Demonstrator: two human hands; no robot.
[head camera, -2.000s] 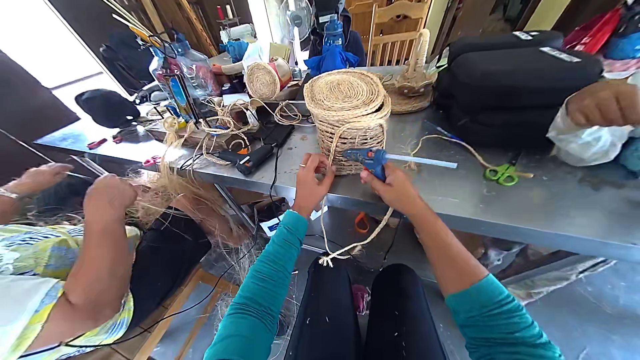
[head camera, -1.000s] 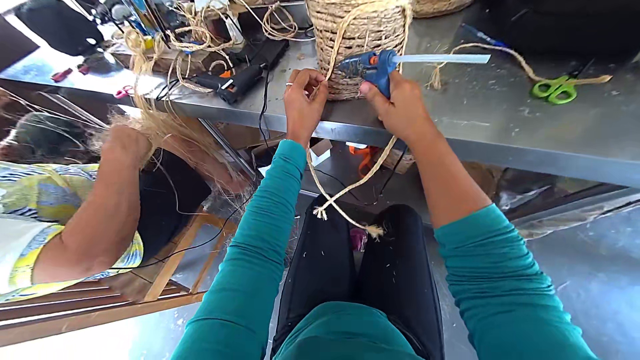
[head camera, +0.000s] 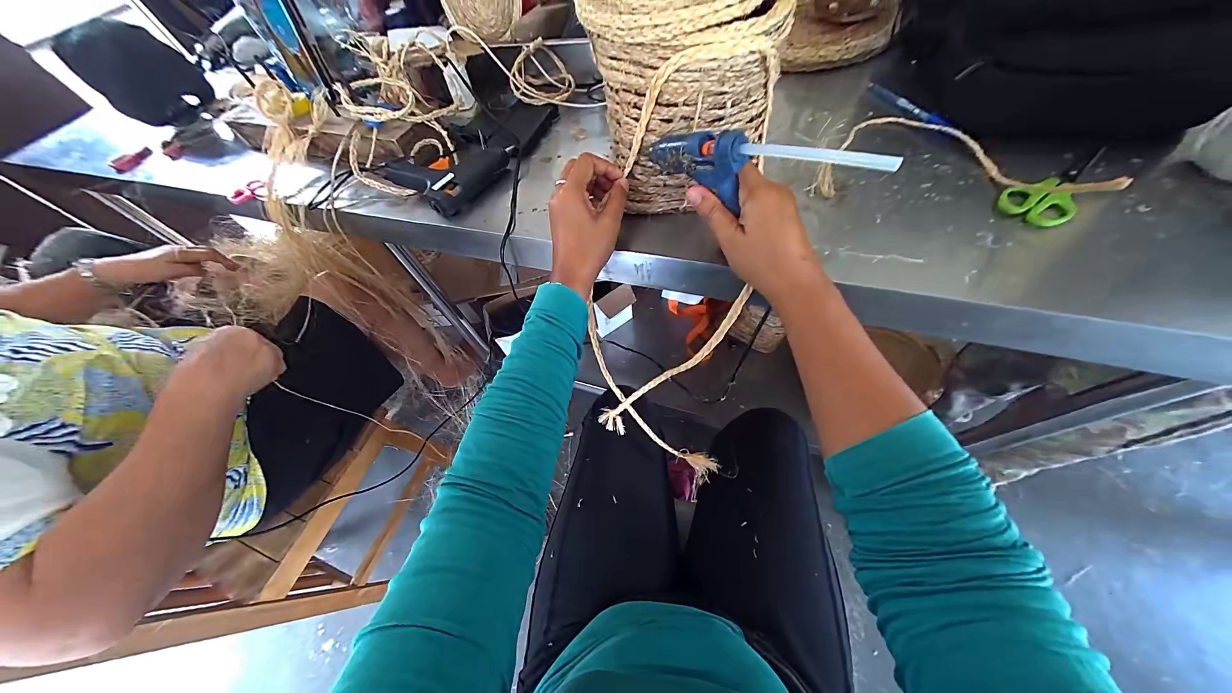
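Note:
My left hand (head camera: 589, 207) pinches a braided fiber cord (head camera: 647, 108) against the lower left side of a coiled-rope basket (head camera: 688, 91). In my right hand (head camera: 765, 226) is a blue hot glue gun (head camera: 707, 159), its nozzle pointing left at the basket's lower wall and a clear glue stick (head camera: 823, 157) jutting out to the right. The cord loops over the front of the basket. Two frayed cord ends (head camera: 688, 460) hang below the table edge and cross above my knees.
On the steel table (head camera: 943, 260) lie green-handled scissors (head camera: 1038, 202) and a cord piece at right, beside a black bag (head camera: 1068, 67). A black glue gun (head camera: 467, 178) and tangled cords lie left. A co-worker's hand (head camera: 231, 361) is near loose fibers (head camera: 289, 269) at far left.
The view has tilted down and come closer to the table. Both my hands remain at the basket with the cord and glue gun. The co-worker's hands have shifted among the fibers.

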